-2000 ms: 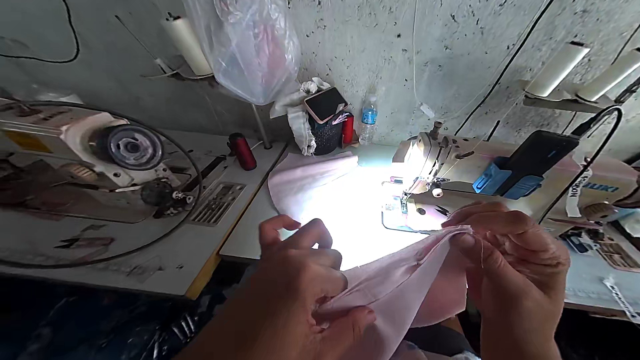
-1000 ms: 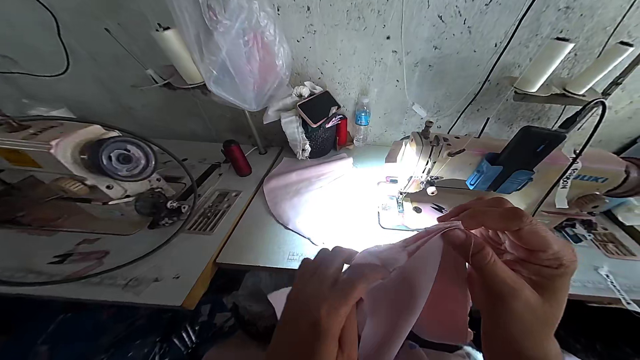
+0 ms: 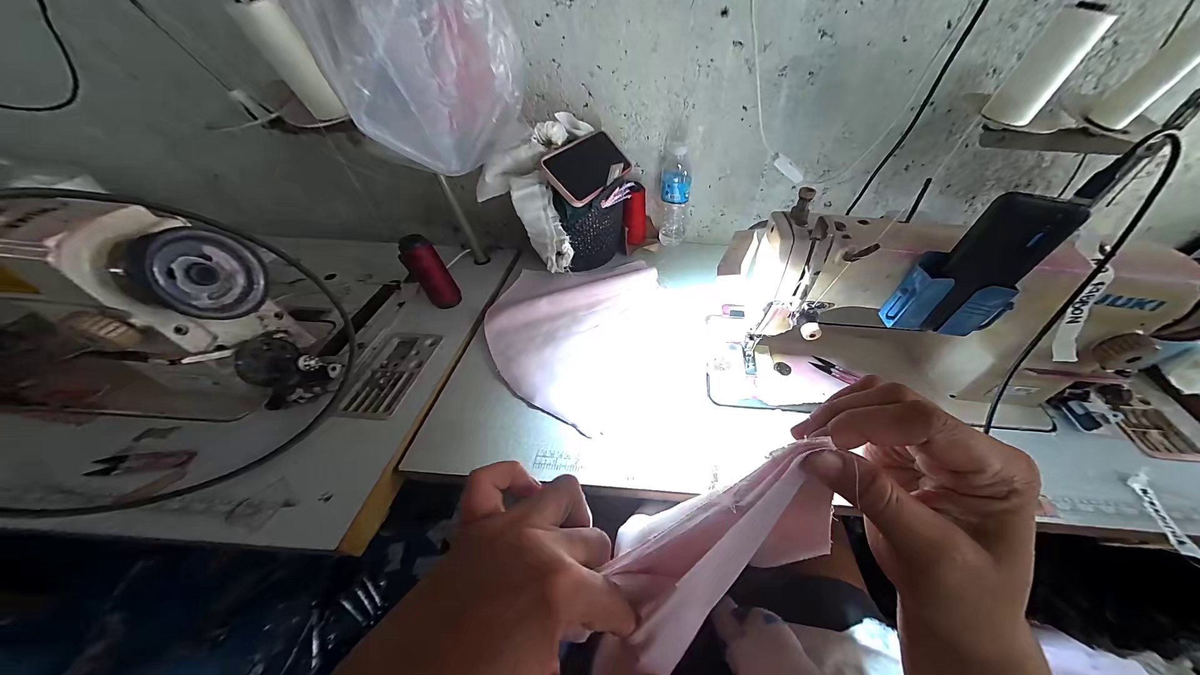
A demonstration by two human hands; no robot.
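A piece of pink fabric is stretched between my two hands, in front of the table edge. My right hand pinches its upper corner between thumb and fingers, and a loose thread hangs there. My left hand grips the fabric lower down on the left, its fingertips partly hidden. Beyond them, another pink fabric piece with a curved edge lies flat on the table under bright light. The Juki sewing machine stands just behind my right hand, with small thread snips on its bed.
A second sewing machine stands at left, near a dark red thread cone. Along the wall are a mesh cup topped by a phone, a water bottle and a hanging plastic bag. A power bank sits in a blue holder.
My left hand has moved along the held fabric, with its fingers more curled over it than one second ago. My right hand keeps its pinch on the corner.
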